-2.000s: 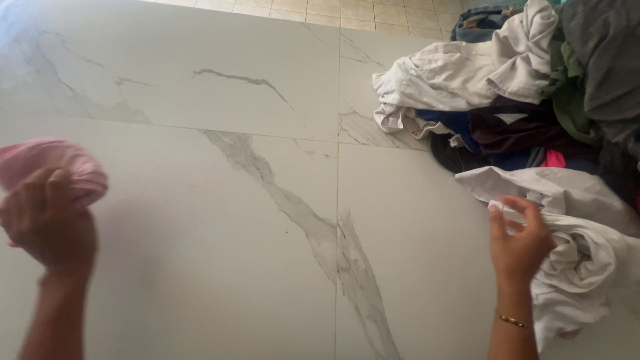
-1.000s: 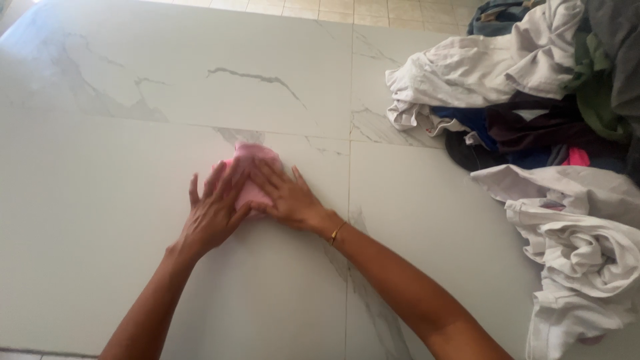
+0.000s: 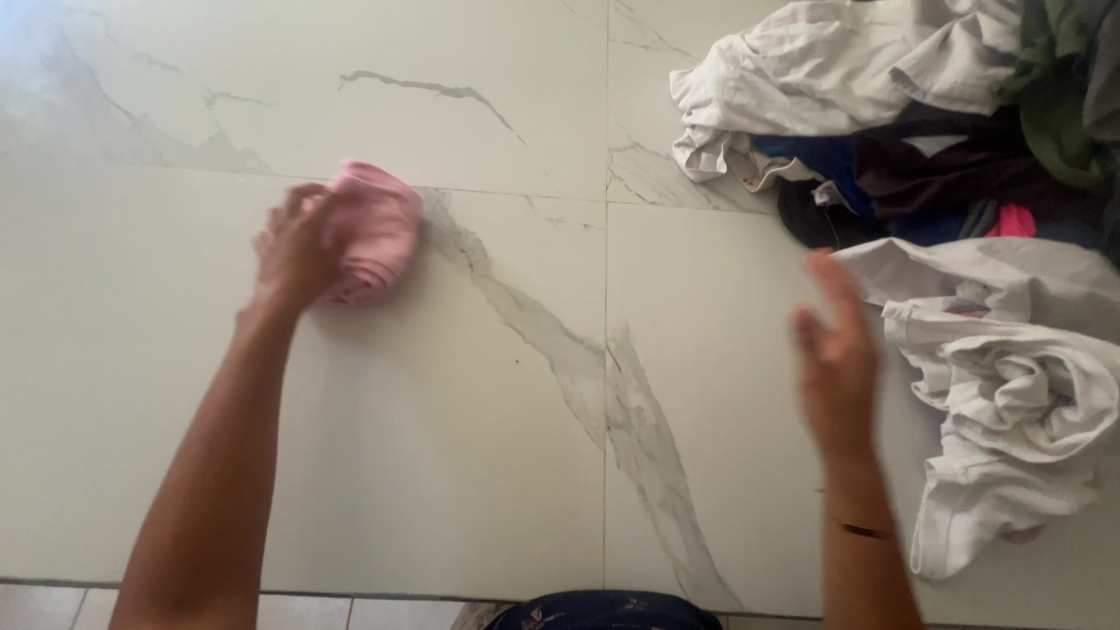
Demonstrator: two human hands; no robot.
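Note:
A rolled pink cloth [image 3: 376, 232] is gripped at its left side by my left hand [image 3: 302, 245], over the left half of the marble-look tiled surface. My right hand [image 3: 838, 359] is blurred and holds nothing, its fingers apart, just left of the crumpled white garments. One white garment [image 3: 1015, 394] lies bunched at the right, and another white garment [image 3: 840, 70] lies higher up on the heap.
The heap at the right also has a dark maroon cloth [image 3: 945, 166], a green cloth [image 3: 1059, 131], a bright pink piece [image 3: 1015, 220] and a black item [image 3: 809, 214]. The near edge of the tiled surface [image 3: 394, 591] runs along the bottom, with floor tiles below.
Both hands were together on the pink cloth one second ago. My right hand has let go and moved right toward the heap; my left hand now holds the cloth alone.

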